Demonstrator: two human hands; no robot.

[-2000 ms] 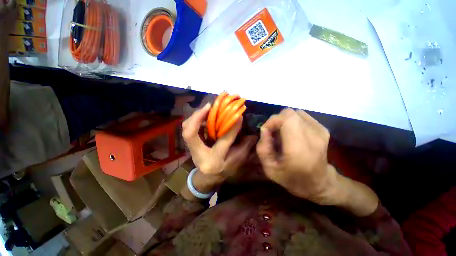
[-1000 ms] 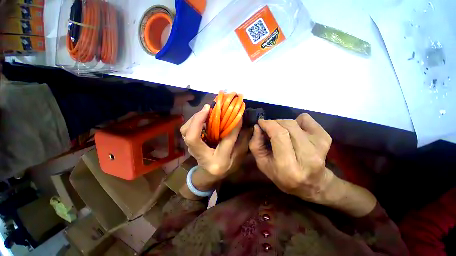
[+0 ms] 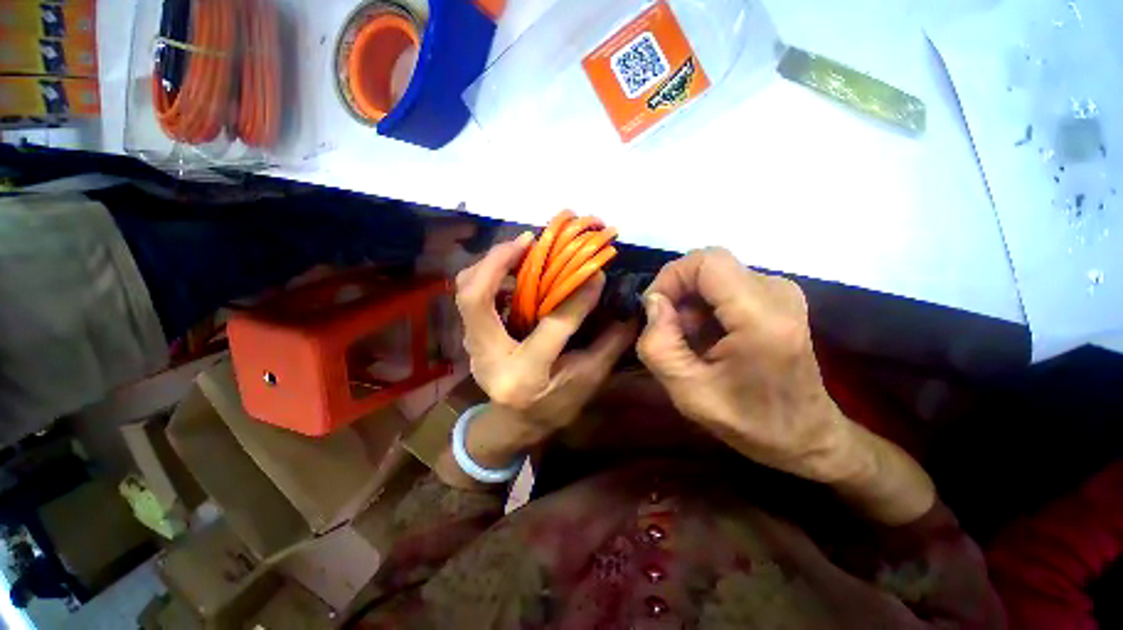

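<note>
My left hand (image 3: 530, 338) is wrapped around a coiled orange cable (image 3: 567, 265) and holds it over my lap, just off the table's front edge. A dark end fitting (image 3: 624, 295) shows between my two hands, hard to make out against the dark background. My right hand (image 3: 739, 351) is beside it on the right, thumb and forefinger pinched together at the fitting. Whether the fingertips hold the fitting or something small on it cannot be told.
The white table (image 3: 788, 197) bears a clear tray (image 3: 308, 129) with orange coils, a tape dispenser (image 3: 431, 86), a QR card (image 3: 647, 70), a yellowish-green strip (image 3: 852, 89) and orange boxes (image 3: 47, 55). An orange-red stool (image 3: 289, 375) and brown cartons (image 3: 277, 462) stand lower left.
The coil has tilted slightly in my left hand. My right hand has turned, and its fingers are more curled at the fitting. The table items have shifted slightly in view.
</note>
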